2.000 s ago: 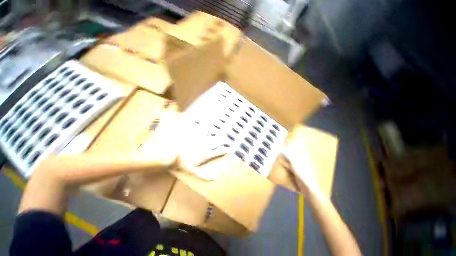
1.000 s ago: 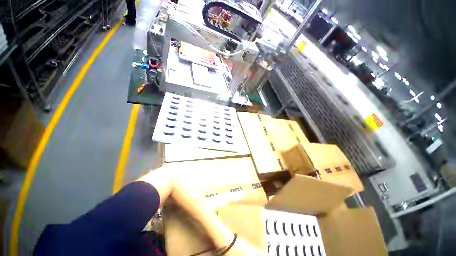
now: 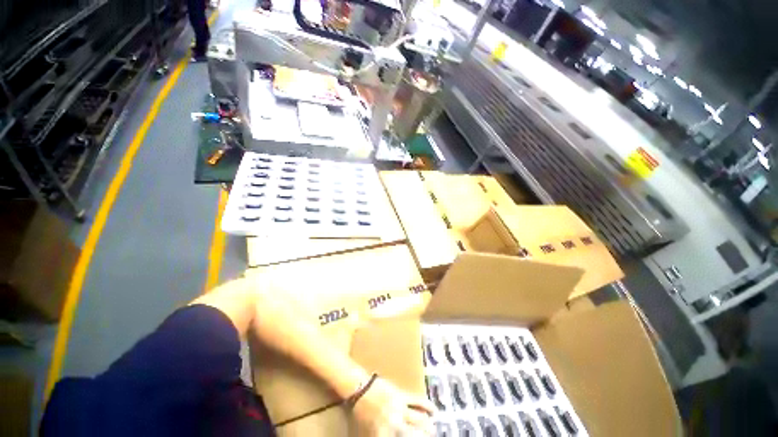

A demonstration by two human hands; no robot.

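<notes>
An open carton (image 3: 503, 286) stands at the bottom right with its flaps up. Inside it lies a white parts tray (image 3: 499, 401) with dark oblong components in its pockets. My left hand (image 3: 397, 416) is at the carton's left side, against the tray's left edge, with its lower part cut off by the picture's bottom edge. Whether it grips the tray cannot be told. My right hand is out of the picture. Another filled parts tray (image 3: 300, 196) lies on top of cartons further ahead, left of centre.
Closed cartons (image 3: 341, 290) with printed tape adjoin the open one. A bench machine (image 3: 307, 111) stands ahead. Long grey equipment (image 3: 580, 136) runs along the right. Wire racks (image 3: 77, 94) are on the left, with yellow floor lines and a person's leg (image 3: 198, 30) beyond.
The view has swung up from the open carton, then down slightly, showing more of its tray. My right hand, visible two seconds ago, has left the picture. My left hand has come into clearer view.
</notes>
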